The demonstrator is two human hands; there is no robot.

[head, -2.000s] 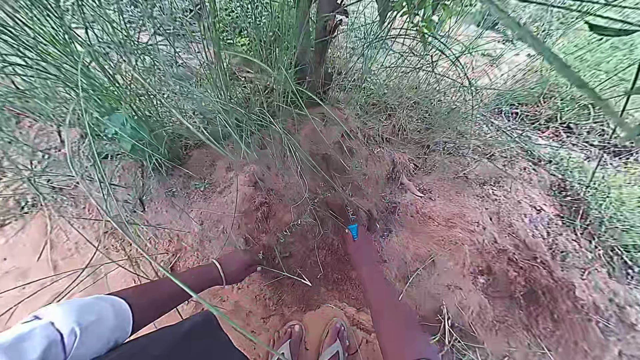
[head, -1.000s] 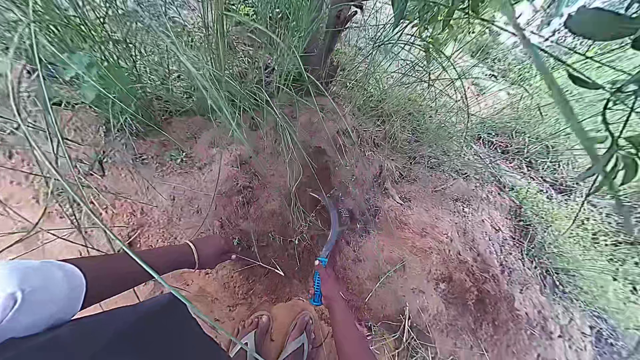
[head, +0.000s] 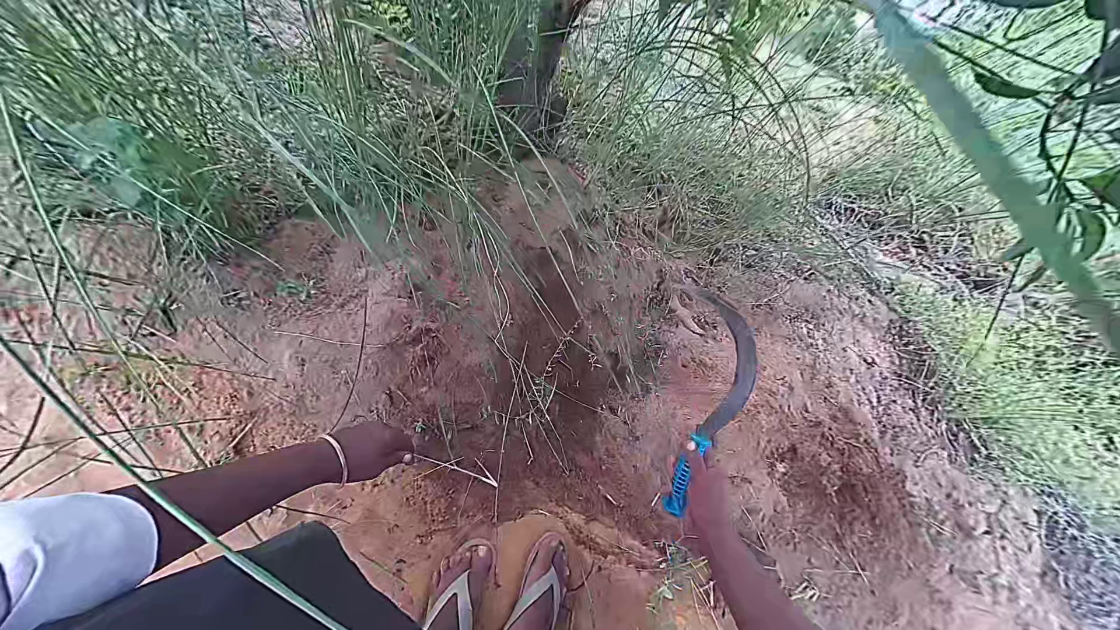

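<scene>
My right hand (head: 704, 490), at the lower right, is closed around the blue handle of a sickle (head: 742, 350). Its curved dark blade points up and away over the reddish soil, with the tip beside a small exposed root (head: 685, 315). At the lower left my left hand (head: 376, 451), with a light bangle on the wrist, is closed on a thin pale stem (head: 459, 470) that sticks out to the right. Between the hands thin weeds (head: 538, 394) stand in a dark hollow of loose earth.
A tree trunk (head: 534, 79) rises at the top centre, with tall grass (head: 332, 114) around it. A blurred branch (head: 1006, 175) crosses the upper right. My feet in flip-flops (head: 534, 599) stand on bare soil at the bottom. Long grass blades cross the left side.
The sickle has swung to the right, away from the hollow where its blade was a second ago. My left hand still holds the pale stem.
</scene>
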